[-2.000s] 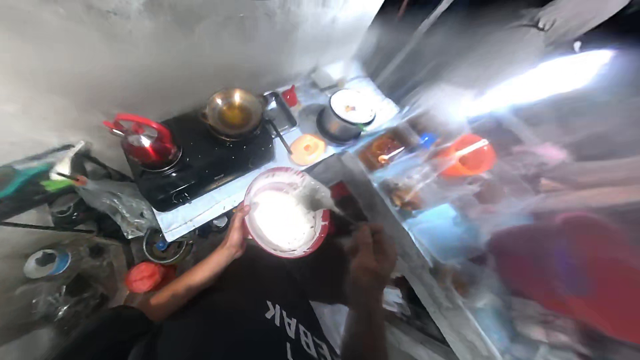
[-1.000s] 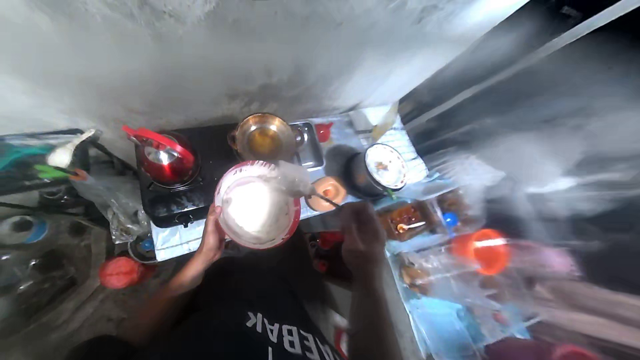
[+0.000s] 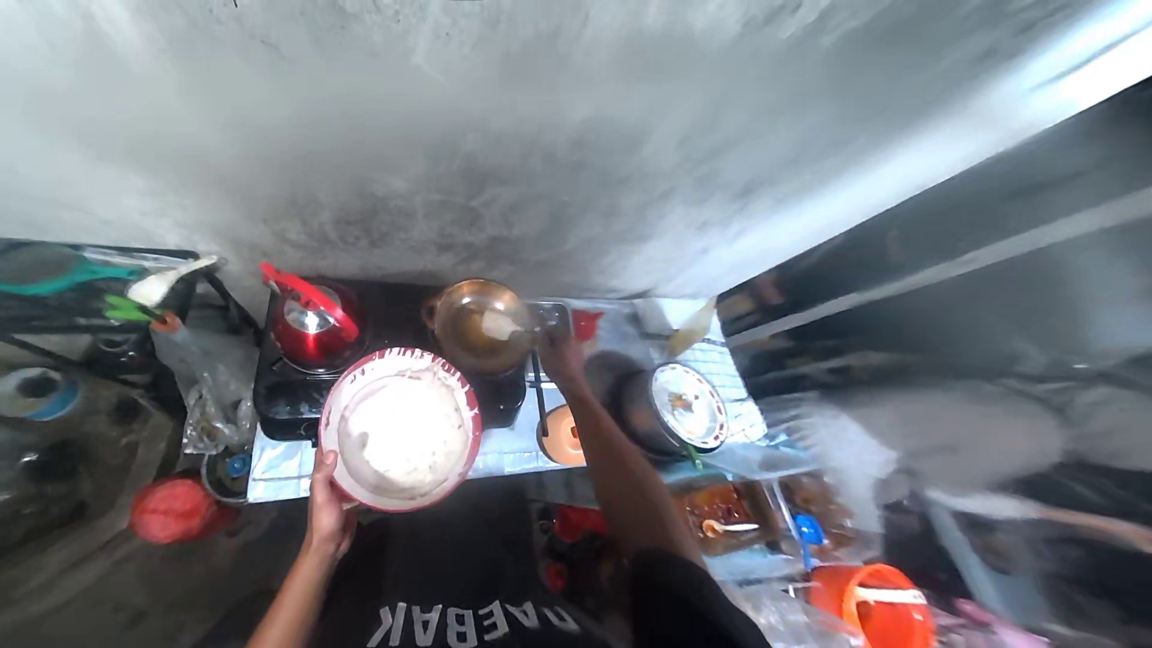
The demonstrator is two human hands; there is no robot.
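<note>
My left hand grips the lower left rim of a white enamel basin with a red edge, which holds a white, pasty or powdery mass. At the right side of a brass-coloured wok, my right hand is closed on the handle of a pale spatula or ladle. The utensil's head is over or in the yellowish liquid in the wok; which one cannot be told. The wok stands on the right part of a black gas stove, with a red kettle on the left burner.
Right of the stove are an orange-brown round lid and a pot with a patterned enamel lid. Food trays and an orange bucket stand lower right. A red bundle lies lower left. A grey wall rises behind the stove.
My right hand has moved from beside the basin to the wok, carrying the utensil. My left hand still holds the basin. The view has shifted, showing more wall.
</note>
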